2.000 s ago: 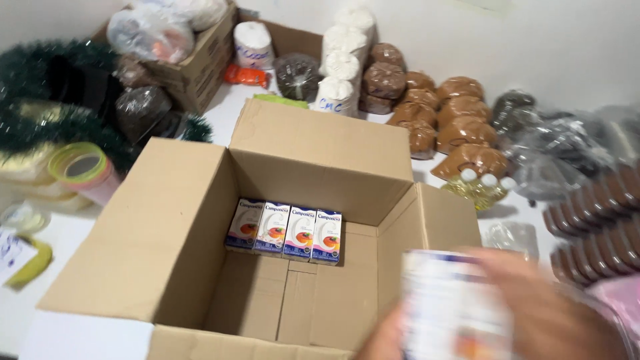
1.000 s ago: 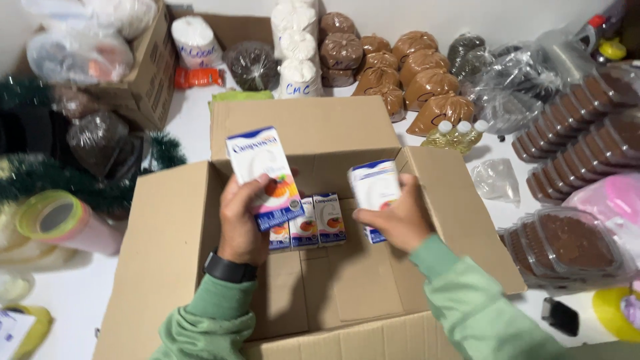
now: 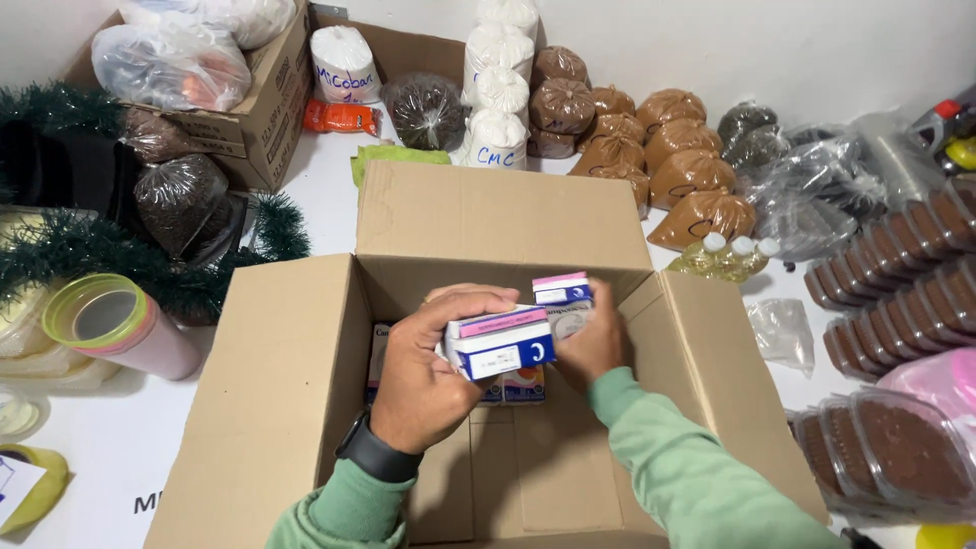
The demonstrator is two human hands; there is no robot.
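An open cardboard box (image 3: 499,210) fills the centre of the head view, its flaps folded outward. Above its inside, my left hand (image 3: 435,366) grips a white and blue carton (image 3: 499,343), tilted so that its end with a pink stripe faces up. Close by on the right, my right hand (image 3: 598,332) holds a second carton (image 3: 566,309) of the same kind, lower and near the box's back wall. Behind my hands, similar cartons (image 3: 524,385) stand in a row on the box floor, partly covered by my left hand and the carton in it.
Bags of white powder (image 3: 496,137) and bags of brown powder (image 3: 690,171) stand behind the box. At right are stacked clear containers with brown contents (image 3: 892,450) and small oil bottles (image 3: 724,255). Nested plastic cups (image 3: 122,328), a green tinsel garland (image 3: 278,225) and another cardboard box (image 3: 267,114) are at left.
Both hands have moved closer together over the box with their cartons. The carton in my left hand, upright with its front showing a second ago, is now tilted end up.
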